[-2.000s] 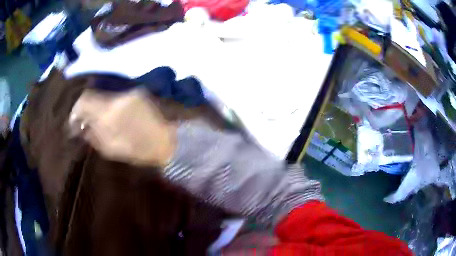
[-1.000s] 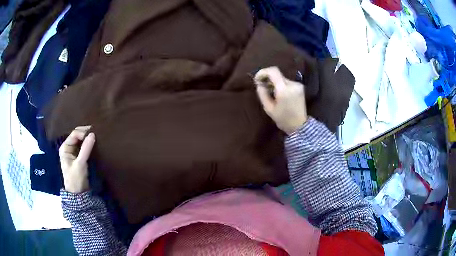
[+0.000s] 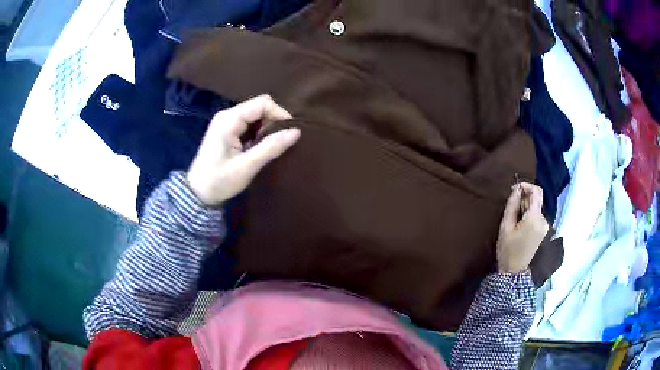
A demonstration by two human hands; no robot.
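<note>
The brown jacket (image 3: 362, 195) lies spread across the middle. A round silver-toned shank button (image 3: 336, 27) sits on its upper part. My left hand (image 3: 239, 148) pinches an edge of the brown cloth between thumb and fingers, left of centre. My right hand (image 3: 522, 230) is at the jacket's right side with its fingertips together. A very thin line, which looks like a sewing needle (image 3: 517, 179), sticks up from those fingertips. Any thread is too fine to make out.
Navy garments (image 3: 112, 112) with a white emblem lie under and left of the jacket. White cloth (image 3: 590, 238) lies at the right, beside a red bag (image 3: 640, 144) and blue plastic (image 3: 637, 318). My pink apron (image 3: 289, 318) meets the jacket's near edge.
The view has swung left, so the jacket and button appear further right. My left hand has moved onto the cloth edge. My right hand now appears lower along the jacket's right side.
</note>
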